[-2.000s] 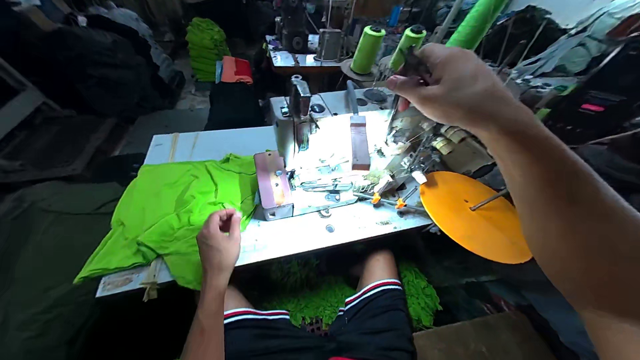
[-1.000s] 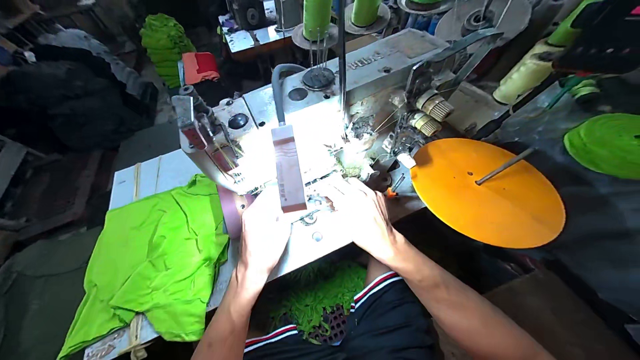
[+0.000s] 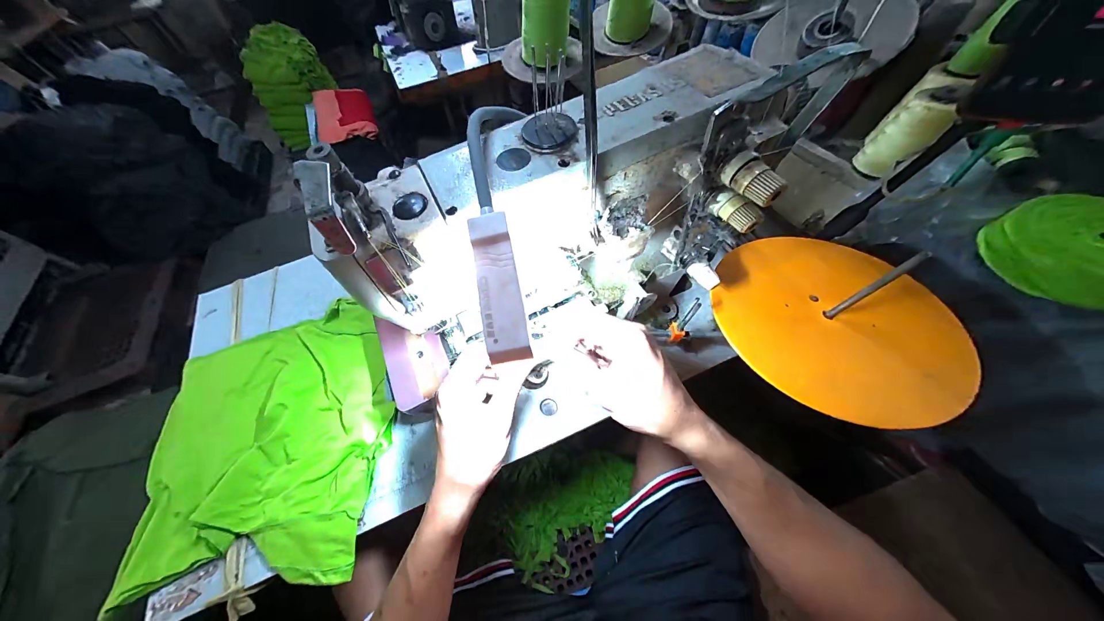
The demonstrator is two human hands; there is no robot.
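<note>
My left hand (image 3: 476, 414) rests at the front of a sewing machine (image 3: 638, 112), just below a pinkish lamp bar (image 3: 500, 289) on a bent grey tube. My right hand (image 3: 634, 375) is at the same machine, right of the lamp bar, fingers bent toward the bright working area. Glare and the hands' own backs hide the fingertips, so whether either holds anything cannot be told. Left of my left hand is a pink plate (image 3: 414, 362). A bright green garment (image 3: 267, 440) lies on the white table (image 3: 392, 483) beside it.
An orange disc (image 3: 845, 336) with a metal rod stands right of the machine. Green thread cones (image 3: 545, 34) rise behind it. Tension knobs (image 3: 755, 178) jut from its right side. Green fabric piles are at back left (image 3: 280, 82) and far right (image 3: 1048, 250). Green scraps (image 3: 561, 500) lie below the table.
My right hand has come down from the thread cones to the machine's working area. My left hand has moved from beside the green garment to below the lamp bar. The view has moved closer.
</note>
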